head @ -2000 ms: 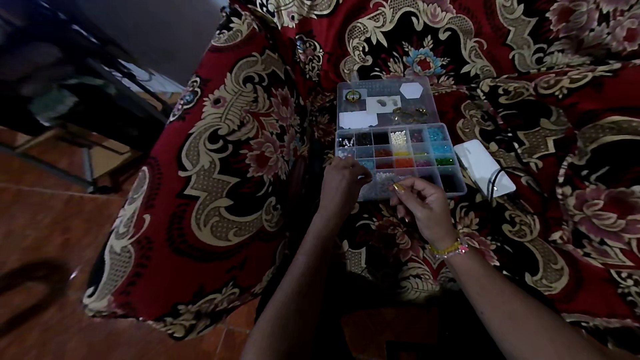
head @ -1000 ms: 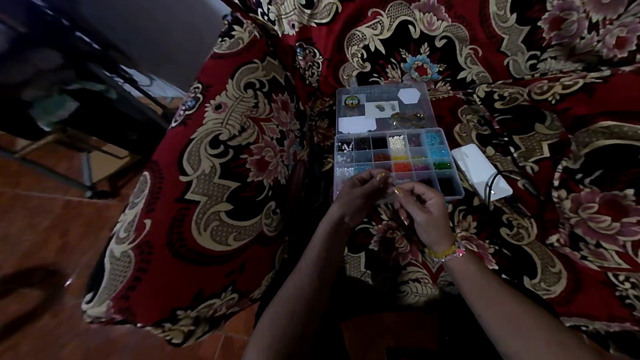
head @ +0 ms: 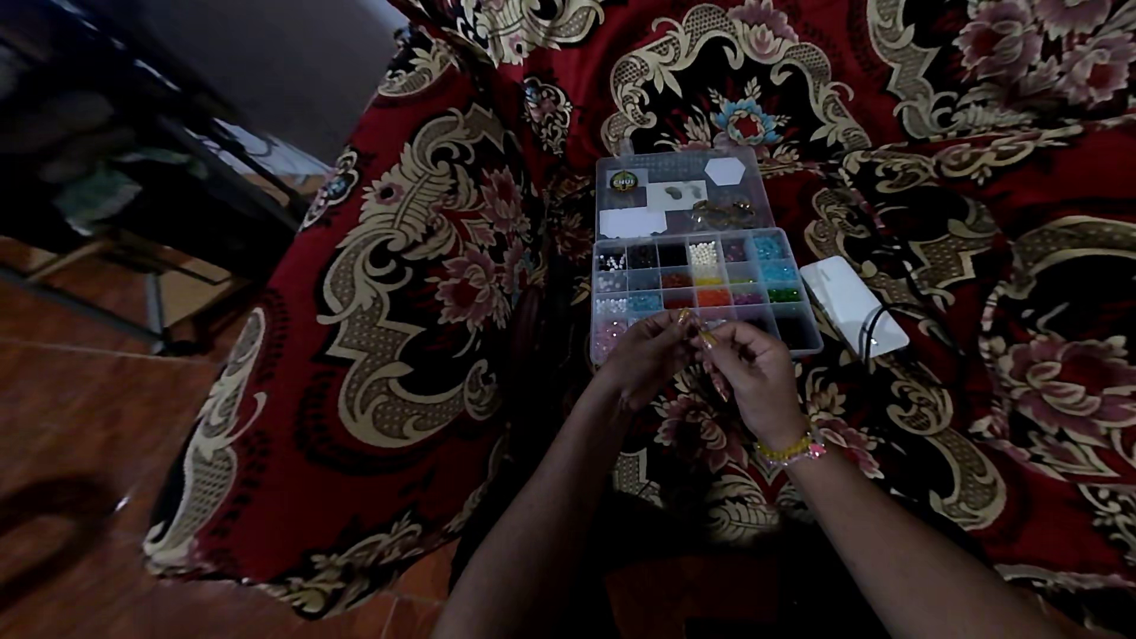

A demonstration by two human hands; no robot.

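My left hand (head: 652,353) and my right hand (head: 754,368) meet at the fingertips over the near edge of a clear plastic bead organizer (head: 809,306). Fingers and thumbs are pinched, but whatever is between them is too small and dark to make out. Beads of several colours fill its compartments, among them white beads (head: 704,253), orange beads (head: 713,297) and green beads (head: 784,295). Its lid (head: 683,164) lies folded back, with paper pieces and small metallic items in it. A yellow beaded bracelet (head: 785,451) with a pink piece circles my right wrist.
A white rectangular object (head: 854,306) with a dark cord (head: 874,324) over it lies right of the organizer. Floral red and black fabric (head: 417,355) covers the seat underneath. At the left stand a metal-framed rack (head: 80,297) and a tiled floor (head: 71,417).
Two seconds ago my hands were apart over the near compartments. They have come together at the fingertips, my left hand having moved right.
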